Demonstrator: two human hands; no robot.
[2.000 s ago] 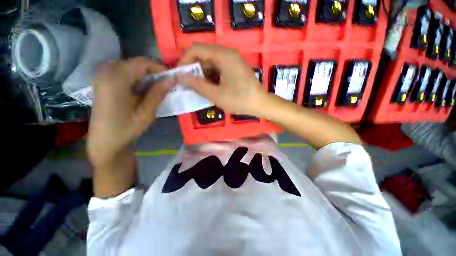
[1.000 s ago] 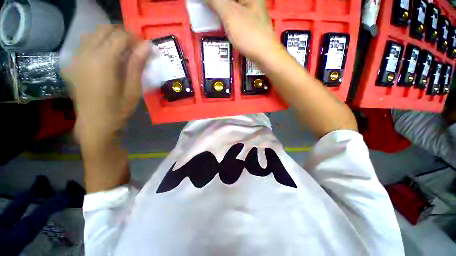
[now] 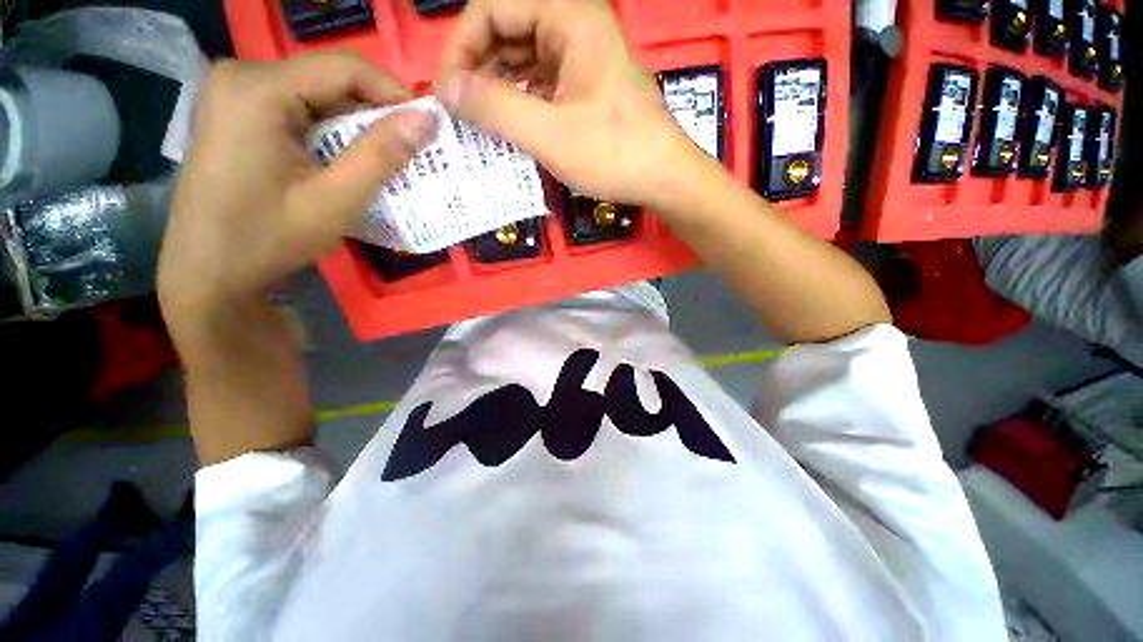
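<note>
A white label strip (image 3: 466, 194) with rows of small black print is held above the near left part of the red-orange tray (image 3: 527, 291). My left hand (image 3: 282, 176) grips its left end between thumb and fingers. My right hand (image 3: 558, 107) pinches its upper edge with thumb and forefinger. Black units with white labels and gold dots lie in the tray pockets; one unit (image 3: 792, 129) is at the right end of the near row. The strip and my hands partly cover the units at the left and middle.
A second red-orange tray (image 3: 909, 211) of black units stands to the right. A grey-white roll (image 3: 60, 132) and shiny clear plastic (image 3: 88, 245) are at the left. Another person's grey sleeve (image 3: 1059, 286) shows at the right edge. The floor has a yellow line (image 3: 357, 409).
My hands have come together on the strip, which is now spread with its print showing. One second ago they were apart. The view of the trays has shifted left.
</note>
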